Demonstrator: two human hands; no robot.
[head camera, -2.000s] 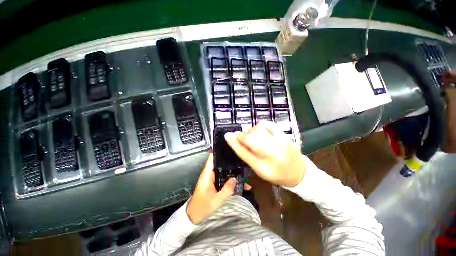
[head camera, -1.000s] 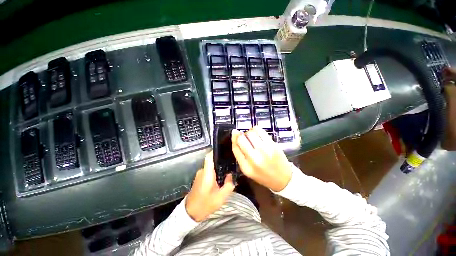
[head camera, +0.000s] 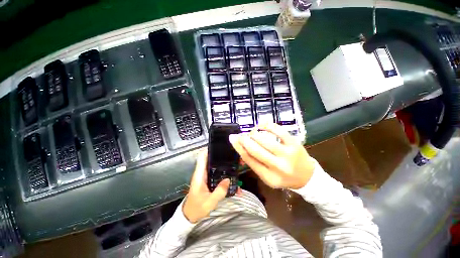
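Note:
My left hand (head camera: 203, 194) holds a black keypad phone (head camera: 223, 157) upright at the near edge of the lens tray, thumb over its keys. My right hand (head camera: 275, 157) is beside the phone's screen, fingertips pinched together at the screen's right edge; I cannot tell if anything thin is between them. The clear lens tray (head camera: 299, 113) holds rows of square black-bordered lenses (head camera: 240, 84). To its left, the phone tray (head camera: 123, 63) holds several black phones (head camera: 146, 123) in two rows, with one pocket of the far row empty.
A white box (head camera: 343, 78) stands right of the lens tray, with a black hose (head camera: 438, 65) curving past it. A bottle (head camera: 293, 17) stands behind the lens tray. A brown cardboard box (head camera: 373, 156) is below the bench edge. Dark pieces in a clear tray (head camera: 123, 229) lie below the bench.
The view has shifted slightly. The phone's face shows more fully, and my right fingers have moved off most of its screen to the right edge. My left hand keeps its hold.

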